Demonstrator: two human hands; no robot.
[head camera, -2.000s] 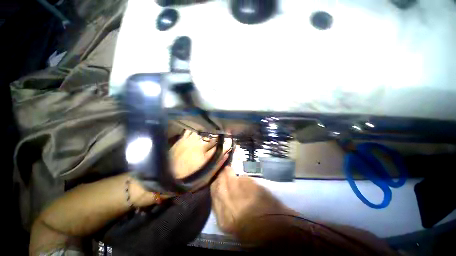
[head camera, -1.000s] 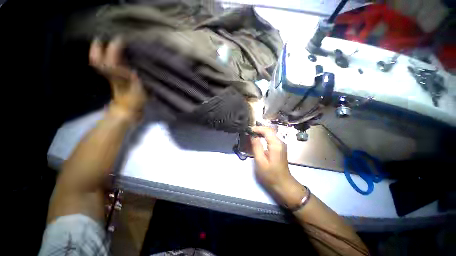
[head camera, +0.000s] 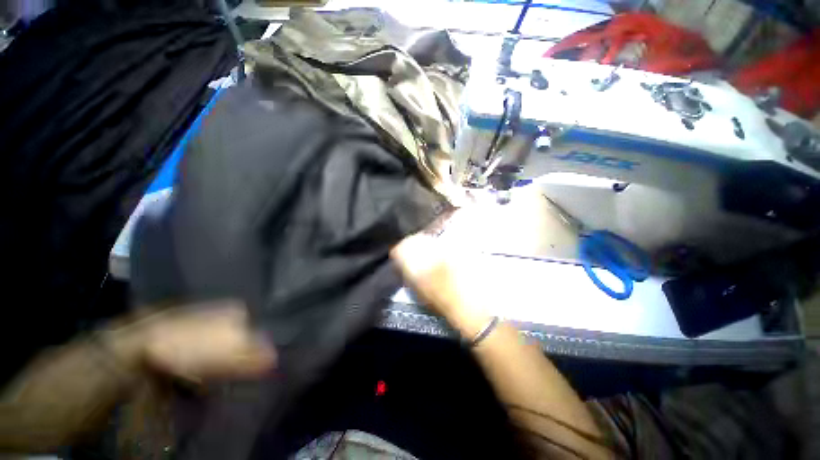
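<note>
The dark, matt shell fabric (head camera: 270, 198) spreads left of the needle and hangs over the table's front edge. The shiny taupe lining (head camera: 378, 76) lies crumpled behind it. Both reach the presser foot area (head camera: 463, 193), which is washed out by the lamp. My right hand (head camera: 436, 269) is just in front of the needle, its fingers closed on the shell fabric's edge. My left hand (head camera: 211, 341) is blurred at the lower left, against the shell fabric; its grip is unclear. The white sewing machine (head camera: 665, 135) shows JACK lettering.
Scissors with blue handles (head camera: 611, 265) lie right of the needle. A flat black rectangle, perhaps a phone (head camera: 710, 301), lies farther right. Red cloth (head camera: 629, 40) is behind the machine. A large dark garment pile (head camera: 90, 117) is at the left. The ribbed table edge (head camera: 575, 344) runs in front.
The shell fabric has been spread towards me, over the table's front edge. My left hand has moved down from the upper left. My right hand remains near the needle. The camera view has shifted.
</note>
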